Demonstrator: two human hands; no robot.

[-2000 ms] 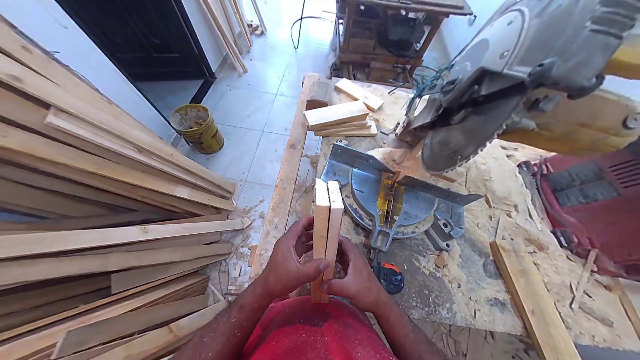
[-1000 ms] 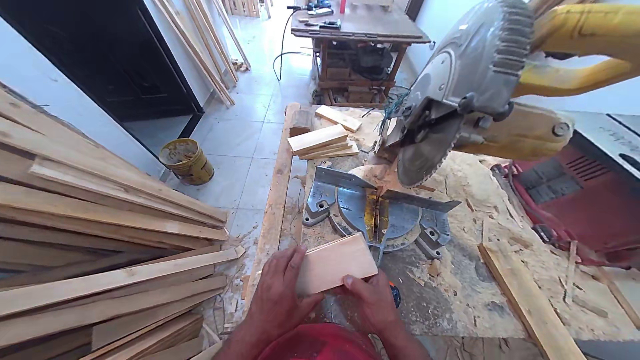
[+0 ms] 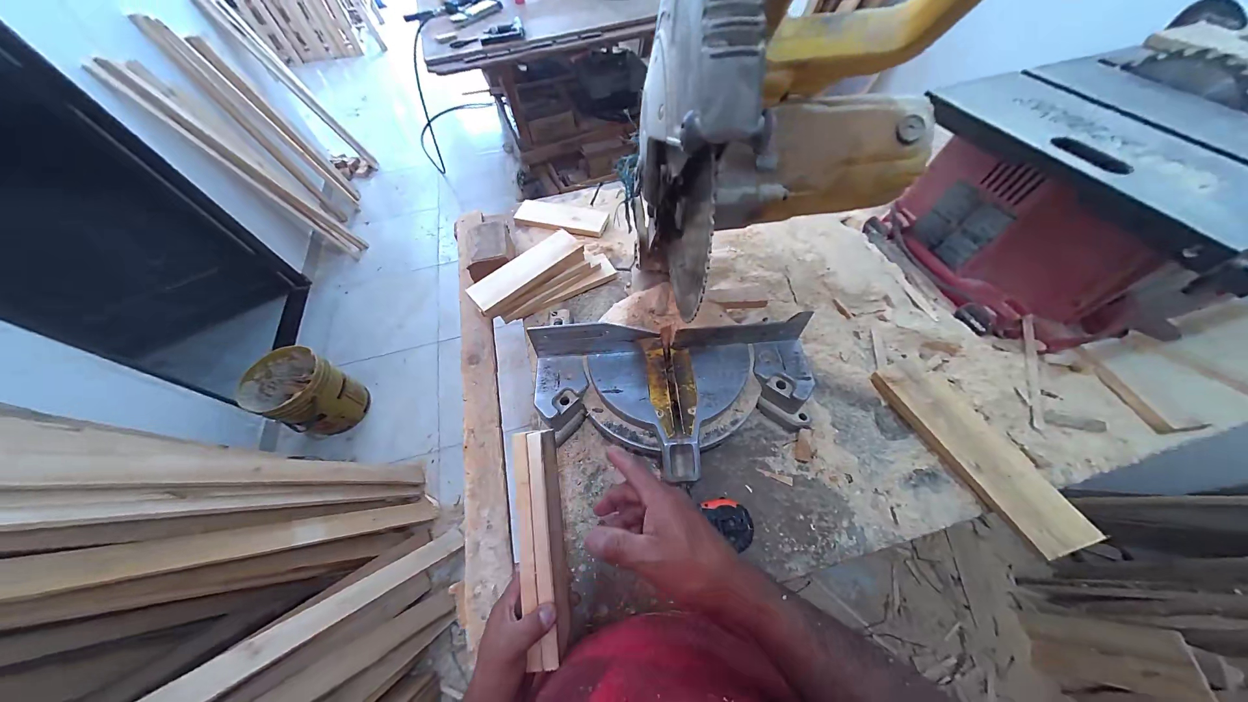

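Note:
My left hand grips the near end of short wooden boards, held together with their narrow edges up at the bench's left side. My right hand is off the boards, fingers apart and index finger extended, just in front of the miter saw's base. Above that base the saw's toothed circular blade is raised. A black and orange tape measure lies right of my right hand. Several short cut boards are piled behind the fence on the left.
A longer board lies on the sawdust-covered bench at right. Behind it stands a red table saw. Long planks are stacked at left, near a yellow bucket on the floor. A worktable stands at the back.
The short boards have moved left and turned from lying broad face up between both hands to edges up in my left hand. My right hand has let go of them.

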